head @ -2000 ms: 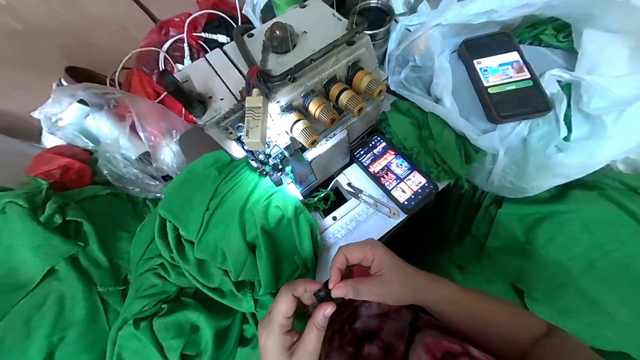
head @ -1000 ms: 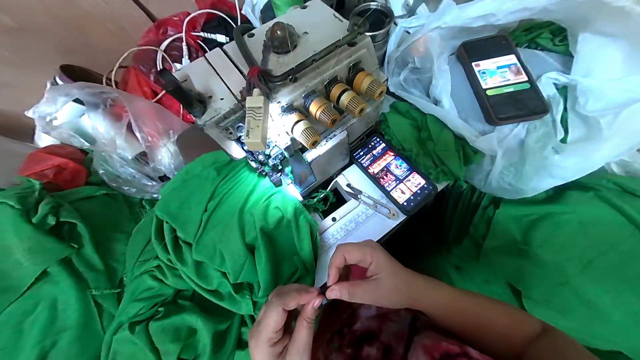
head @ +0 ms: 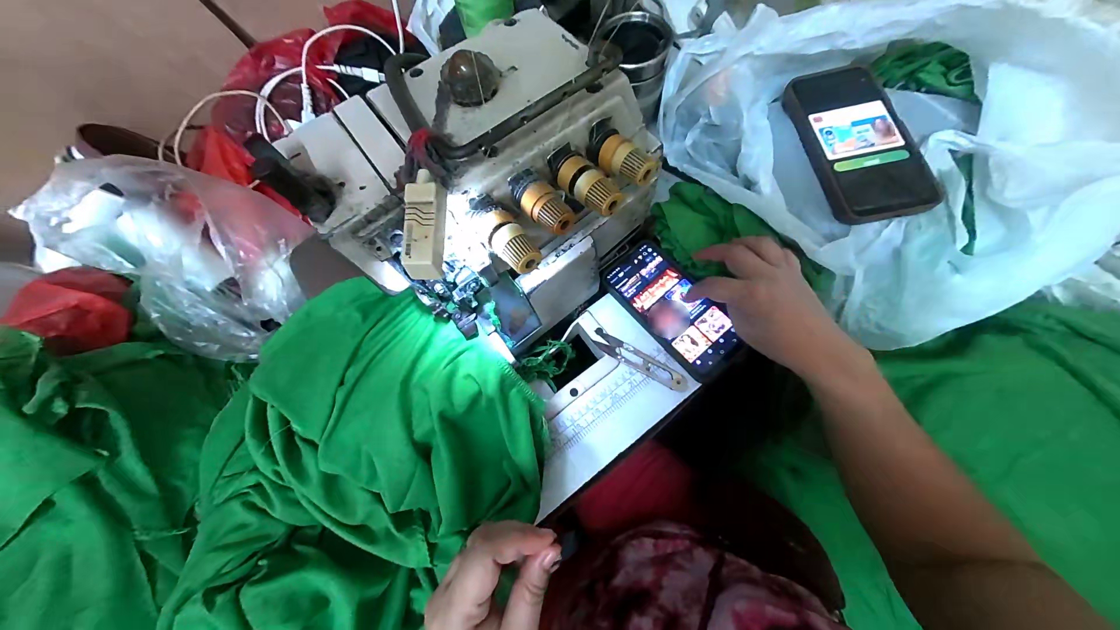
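Note:
My left hand (head: 494,573) is low in the view, above my lap, with a small dark object (head: 567,544) pinched at its fingertips; what it is cannot be told. My right hand (head: 766,302) reaches over the right edge of a smartphone (head: 674,306) with a lit screen, fingers apart, thumb or finger at the glass. Left of the phone, metal thread snips (head: 643,360) lie on the white machine bed (head: 604,420), which bears a printed scale. Green fabric (head: 385,420) is bunched under the lit needle area of an overlock sewing machine (head: 490,114).
A second phone (head: 862,144) lies on a white plastic bag (head: 1006,175) at the upper right. Clear plastic bags (head: 175,245), red plastic (head: 66,311) and white cables (head: 306,79) are at the left. More green fabric (head: 1006,411) spreads on the right.
My right hand has left my left hand and moved up and right to the phone beside the machine. My left hand stays low with the small dark object.

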